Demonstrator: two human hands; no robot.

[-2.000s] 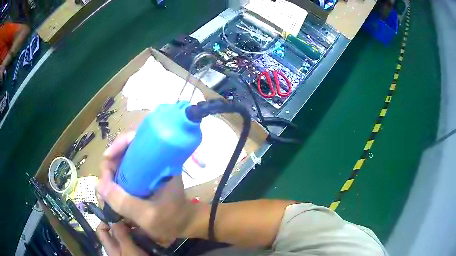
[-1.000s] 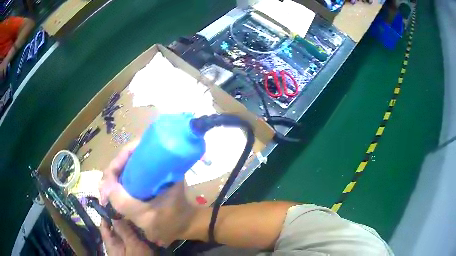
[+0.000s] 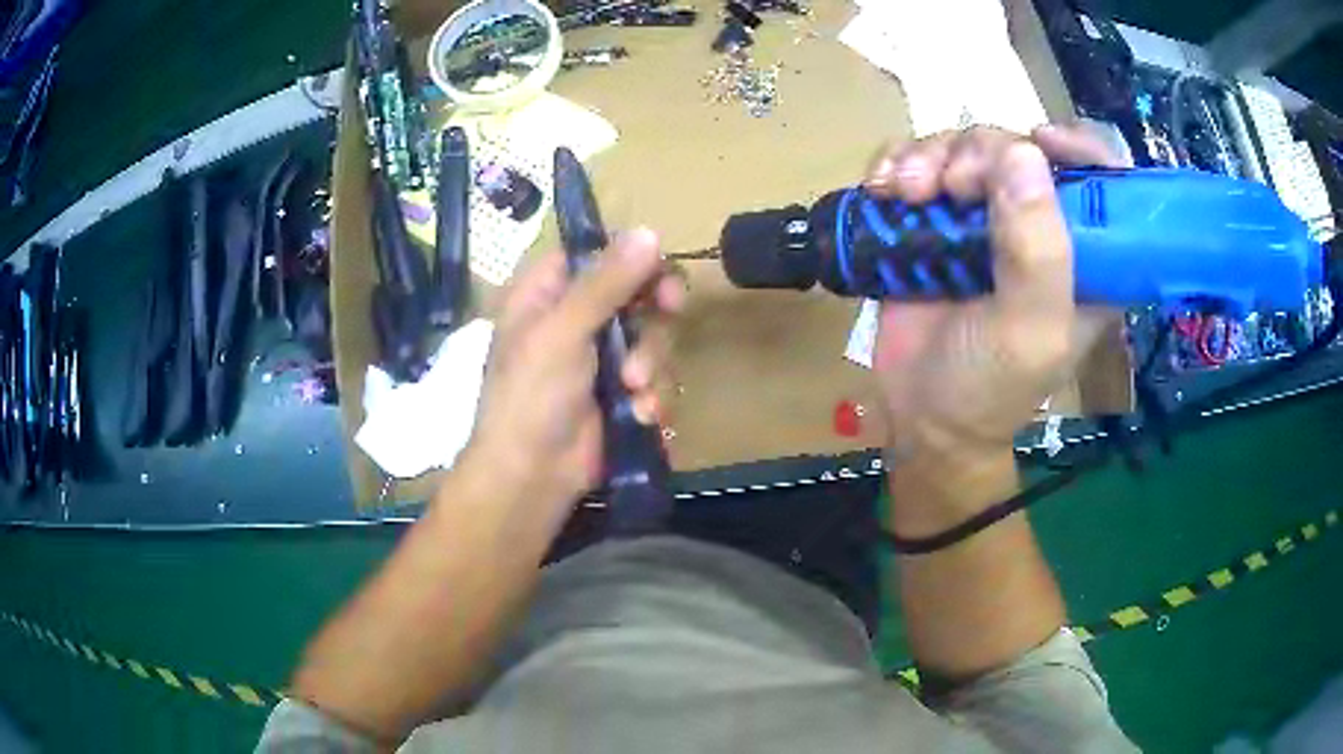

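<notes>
My left hand [image 3: 567,346] holds a long black tapered handle unit [image 3: 633,457] upright in the view, its narrow end pointing away from me. My right hand [image 3: 980,280] grips a blue electric screwdriver [image 3: 1178,236] by its black patterned grip. The screwdriver lies level, its thin bit pointing left and ending close to the fingers of my left hand. Whether the bit touches the handle unit is hidden by those fingers. A black cord hangs from the tool past my right wrist. Tiny silvery screws [image 3: 747,86] lie in the cardboard tray [image 3: 766,354].
A tape roll [image 3: 495,53], black housing shells [image 3: 452,221] and a perforated sheet [image 3: 533,148] lie at the tray's left. White cloth [image 3: 427,401] sits near the left corner. A red scrap [image 3: 847,418] is near the front edge. More black shells [image 3: 184,302] lie outside the tray.
The view has swung left and down. The screwdriver has turned from steeply tilted to level, its bit now pointing left. The handle unit and my left hand have come into clear view.
</notes>
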